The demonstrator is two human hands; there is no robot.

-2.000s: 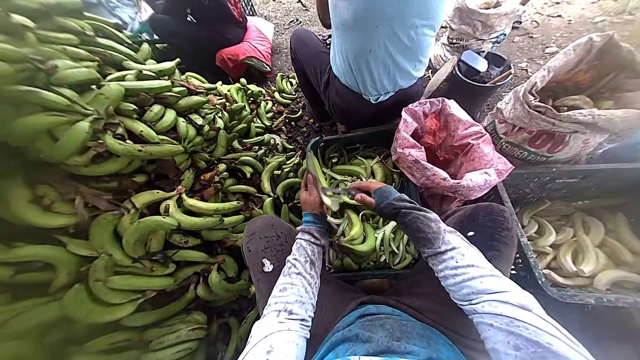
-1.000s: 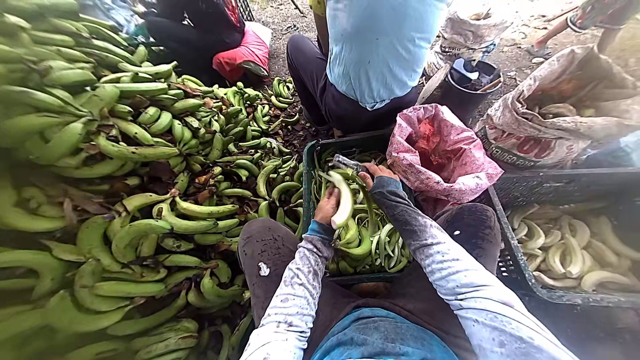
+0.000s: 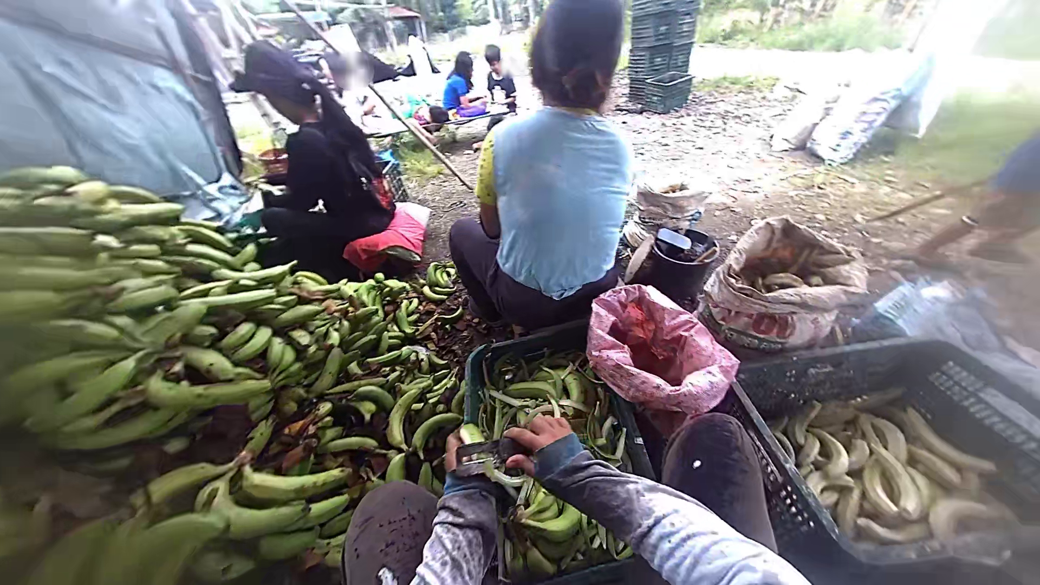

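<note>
Between my knees stands a plastic crate (image 3: 478,357) holding green bananas or plantains and strips of peel. Above its left part, my left hand (image 3: 455,455) grips a partly peeled green banana (image 3: 470,434). My right hand (image 3: 538,441) is closed on a metal-bladed peeler (image 3: 485,457), which lies against the fruit. The fingers partly hide both the tool and the fruit. A second crate (image 3: 845,357), to the right of my knee, contains pale peeled bananas (image 3: 894,471). A large heap of green bananas (image 3: 292,487) covers the ground at my left.
A pink sack (image 3: 658,390) stands open beside the crate's far right corner. Beyond it are a dark bucket (image 3: 681,272) and a woven sack (image 3: 780,313) with contents. One person (image 3: 561,195) sits directly ahead, another (image 3: 325,179) at the left. Stacked crates (image 3: 660,49) stand farther back.
The view has tilted up, showing more background. The banana, which was more exposed in my left hand a second ago, is now largely covered by my fingers and the peeler.
</note>
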